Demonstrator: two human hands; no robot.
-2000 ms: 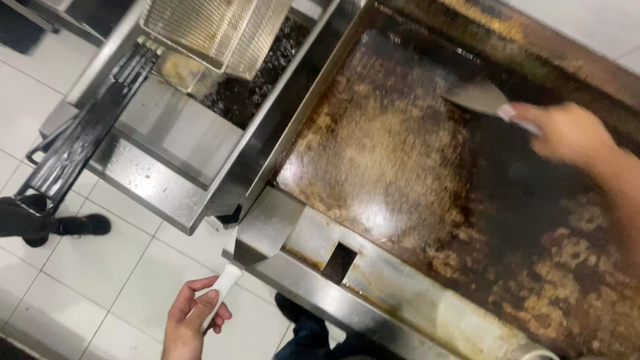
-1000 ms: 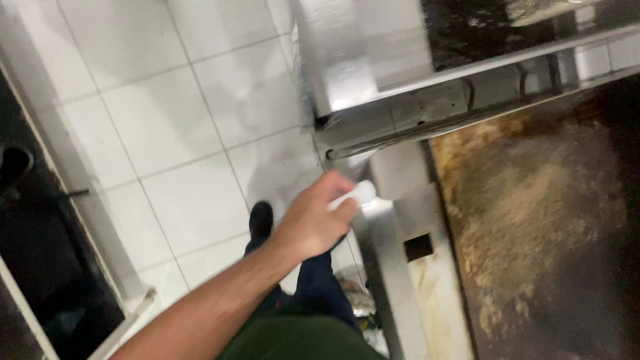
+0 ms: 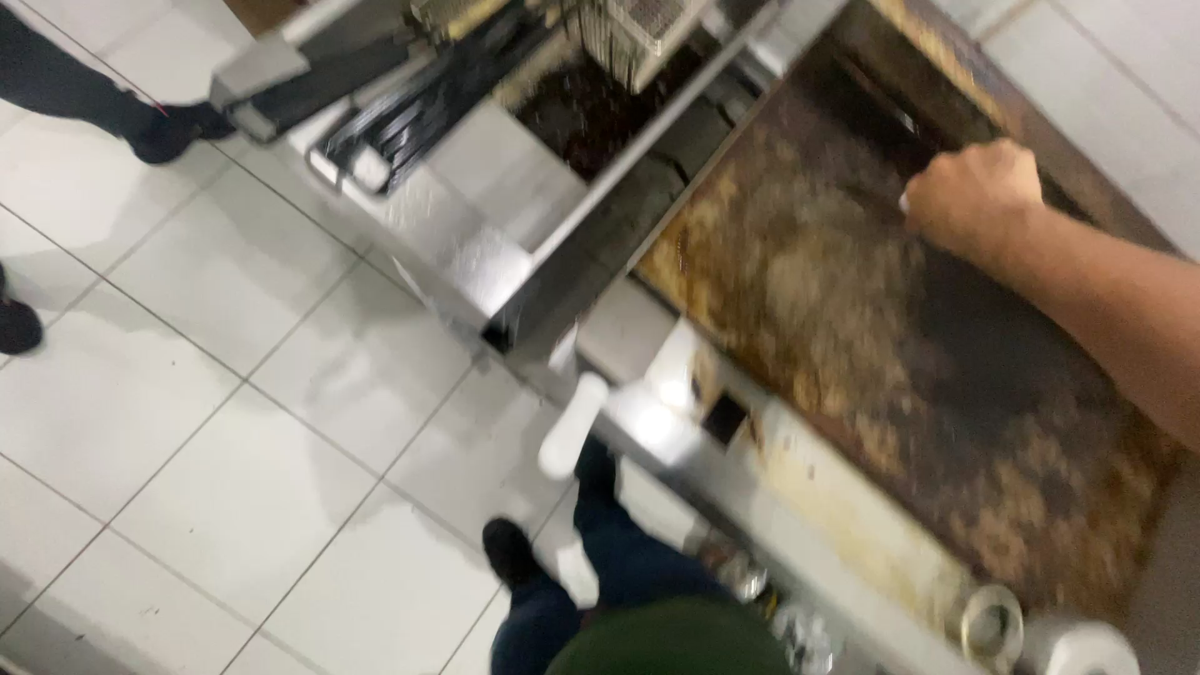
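My right hand (image 3: pixel 970 197) is closed in a fist over the upper part of the flat griddle (image 3: pixel 844 309). A bit of white handle shows at its left side, and the blurred dark blade of a spatula (image 3: pixel 867 197) seems to lie flat on the browned, greasy plate. At the griddle's front left corner, a second tool rests by the steel ledge, its white handle (image 3: pixel 574 427) jutting out over the floor with no hand on it. My left hand is out of view.
Left of the griddle stands a steel fryer (image 3: pixel 478 248) with wire baskets (image 3: pixel 647 28) and dark oil (image 3: pixel 600 103). The griddle's front trough (image 3: pixel 844 506) has a square hole. Another person's leg and shoe (image 3: pixel 159 131) are at upper left. A round container (image 3: pixel 992 623) sits at lower right.
My left hand has let go of the white handle at the griddle's front corner and left the view. The view has swung back over the griddle, showing my right hand again.
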